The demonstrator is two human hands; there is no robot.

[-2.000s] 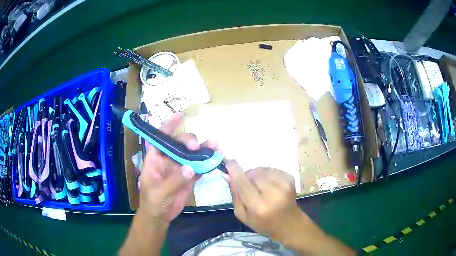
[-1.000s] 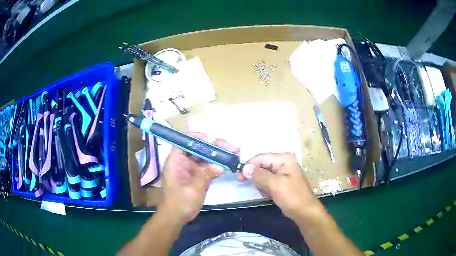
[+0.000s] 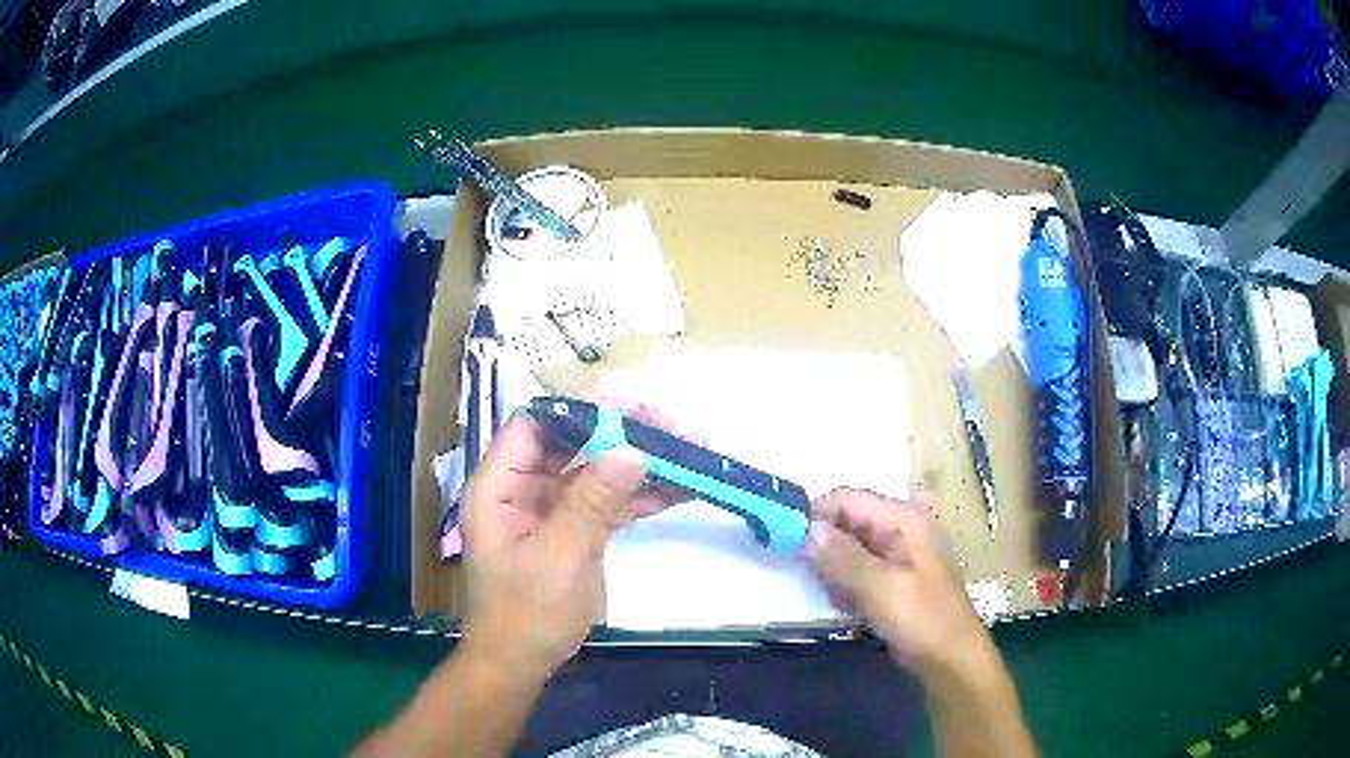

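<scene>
A black and light-blue pen device is held over the white paper sheet, tilted down to the right. My left hand is shut on its left part, with the thumb on the light-blue band. My right hand is at the device's right end, with thumb and finger touching it. The fingers hide that end, so I cannot tell whether they pinch a small part there.
The cardboard tray holds a white cup with slender tools, small screws, tweezers, a blue electric tool and a pink-black shell. A full blue bin stands left; bagged parts lie right.
The device has been turned in my hands: its light-blue underside now shows at the right end, and the left end has come in nearer my left hand. The tray sits further right and lower in view.
</scene>
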